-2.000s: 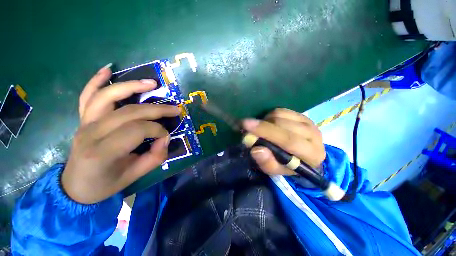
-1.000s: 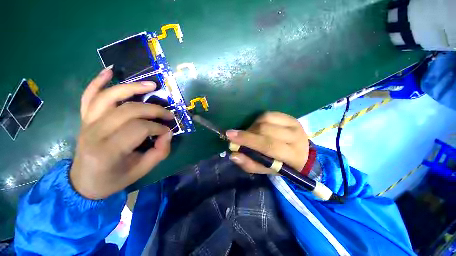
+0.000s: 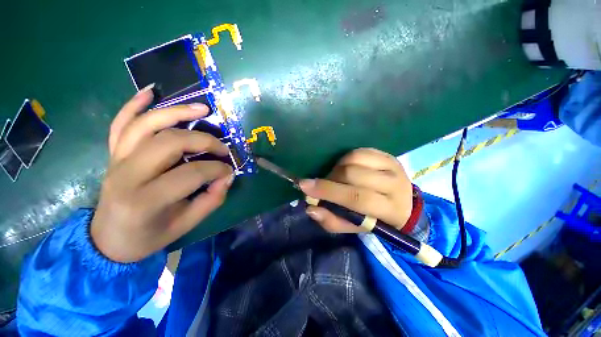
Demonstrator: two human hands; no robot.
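The strip of joined blue circuit boards (image 3: pixel 217 92) lies on the green mat, with dark display screens (image 3: pixel 165 69) along its left side. Three yellow-orange flex tabs (image 3: pixel 227 33) stick out from its right edge; the middle one glares white. My left hand (image 3: pixel 158 164) lies over the lower screens, fingertips at the board strip, and holds it. The lowest screen is mostly hidden. My right hand (image 3: pixel 369 191) holds the black soldering iron (image 3: pixel 395 238) with cream bands. Its tip is at the strip's lower end; whether it touches cannot be told.
Two overlapping loose screens (image 3: pixel 28 135) lie at the left. A white tub with black bands (image 3: pixel 567 33) stands at the upper right. The iron's black cord (image 3: pixel 459 191) hangs at the right, near the mat's edge. A blue sleeve (image 3: pixel 581 102) shows at the right rim.
Since the first frame the strip has moved up the mat under my left hand, uncovering the top screen. The iron's tip has moved down from the middle tab to the lower end. Little differs from the second.
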